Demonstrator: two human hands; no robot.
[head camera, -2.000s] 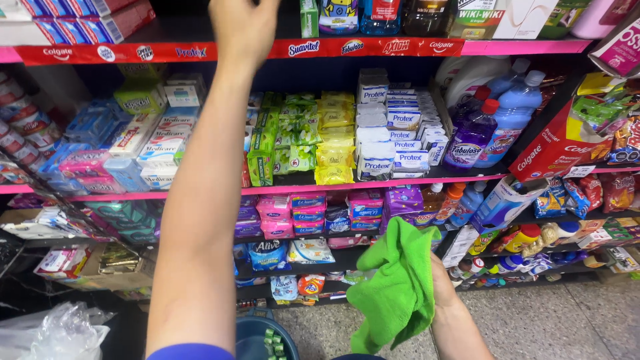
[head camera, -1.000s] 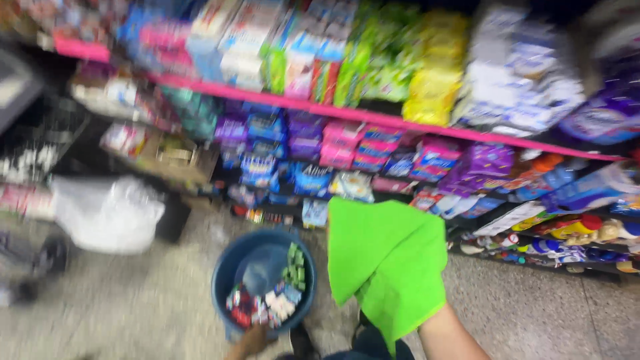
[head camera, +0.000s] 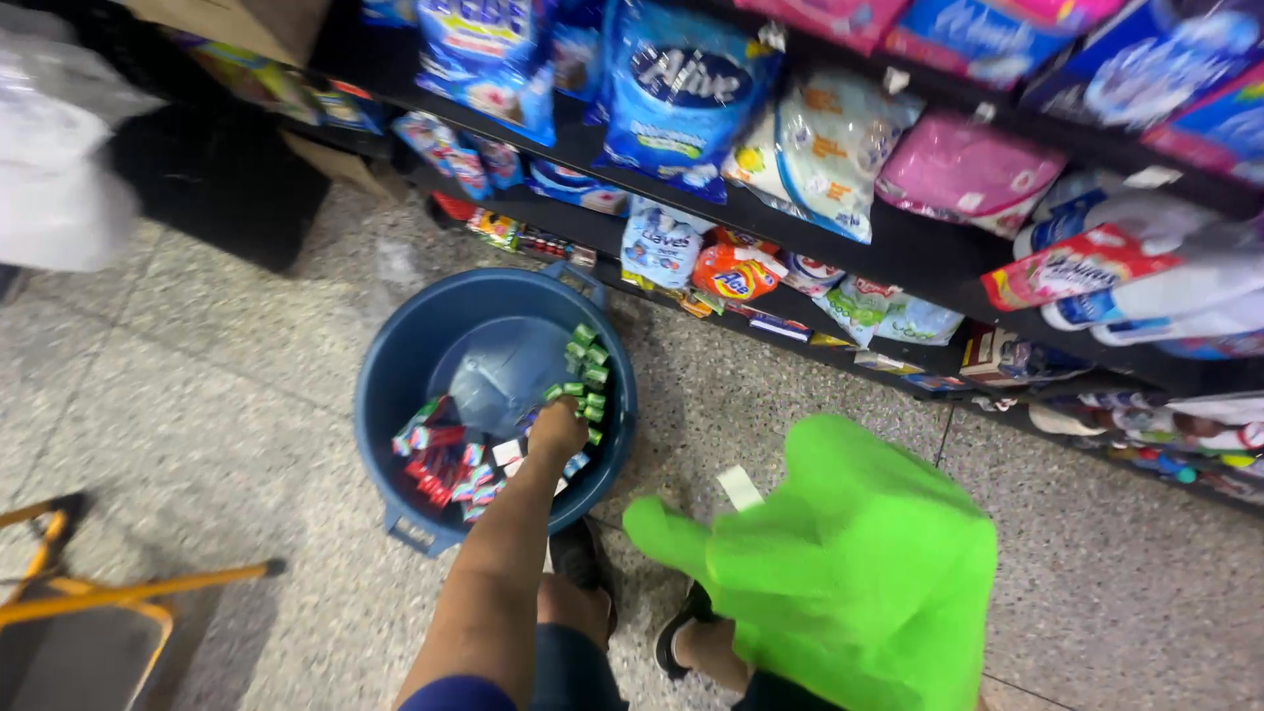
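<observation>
A blue plastic tub (head camera: 499, 341) stands on the floor, with many small packets inside: green ones (head camera: 590, 373) along its right wall, red and white ones (head camera: 439, 464) at the lower left. My left hand (head camera: 558, 432) reaches down into the tub, at the lower end of the green packets; its fingertips are hidden, so whether it grips one does not show. A bright green cloth (head camera: 849, 553) hangs at the lower right and covers my right hand, which was holding it in the earlier frames.
Shelves (head camera: 889, 267) with detergent bags (head camera: 681, 94) and bottles run across the top and right. A white plastic bag (head camera: 54, 178) is at the upper left, a yellow-framed folding stool or chair (head camera: 148, 592) at the lower left. My feet are just below the tub.
My left hand was raised at the upper shelf two seconds ago and is now down in the tub. The view has swung down to the floor. The green cloth remains on the right side.
</observation>
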